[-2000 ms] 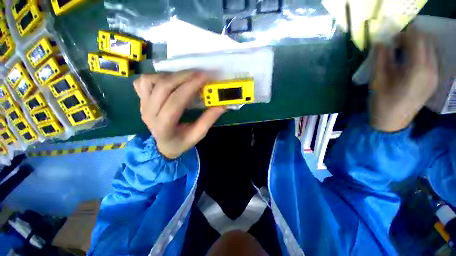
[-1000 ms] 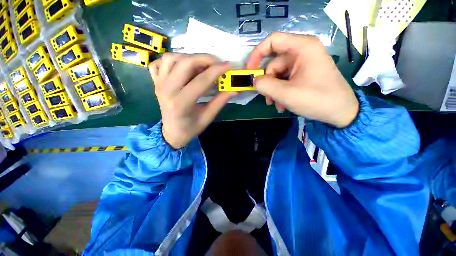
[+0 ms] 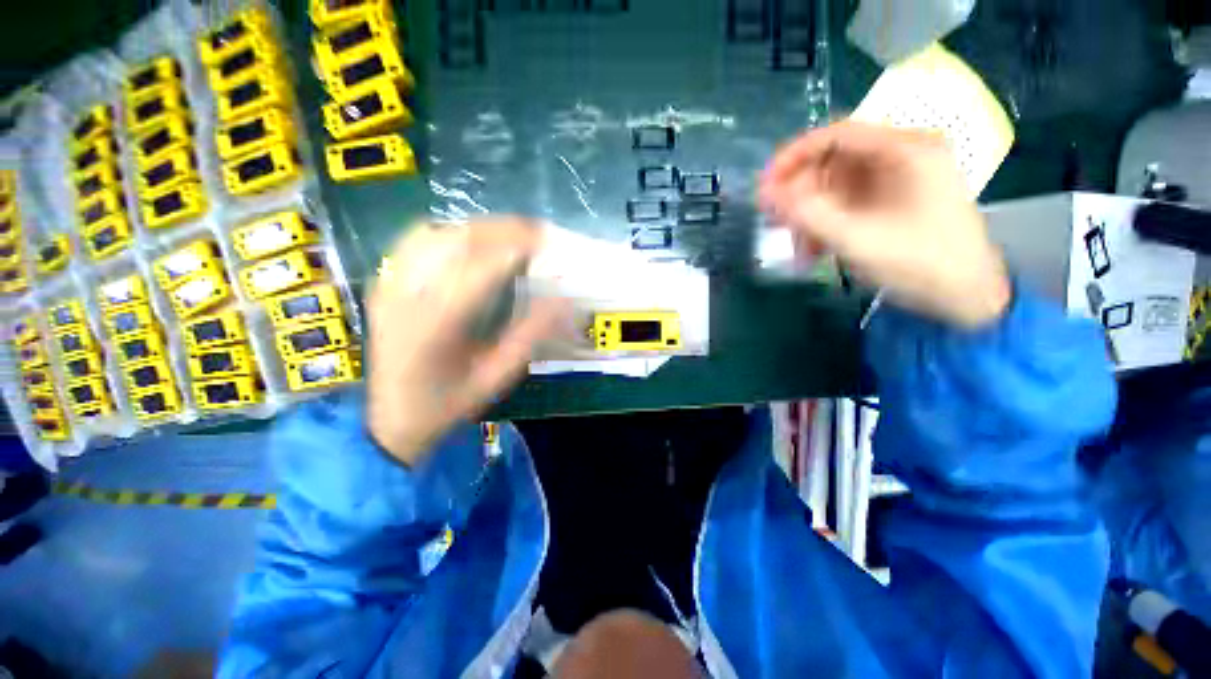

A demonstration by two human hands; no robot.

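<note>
A yellow device housing point(image 3: 638, 332) with a dark window lies flat on the white work pad point(image 3: 688, 289) near the bench edge. My left hand point(image 3: 458, 332) is blurred, just left of the housing. Its fingers are apart and I see nothing held in them. My right hand point(image 3: 883, 219) is blurred, raised over the bench right of the black frames. Its thumb and fingers are bent close together. A blurred whitish thing point(image 3: 781, 249) shows below its fingertips; whether the hand holds it is unclear.
Small black frames point(image 3: 651, 178) lie on clear film beyond the pad. Blister trays point(image 3: 295, 219) with rows of yellow housings stand at left. Dotted yellow paper point(image 3: 976, 120) lies behind my right hand. A white box point(image 3: 1129, 305) is at right.
The view has shifted, showing more of the bench's far side. Both hands have left the housing, which now lies on the pad. My right hand has moved right and away from it.
</note>
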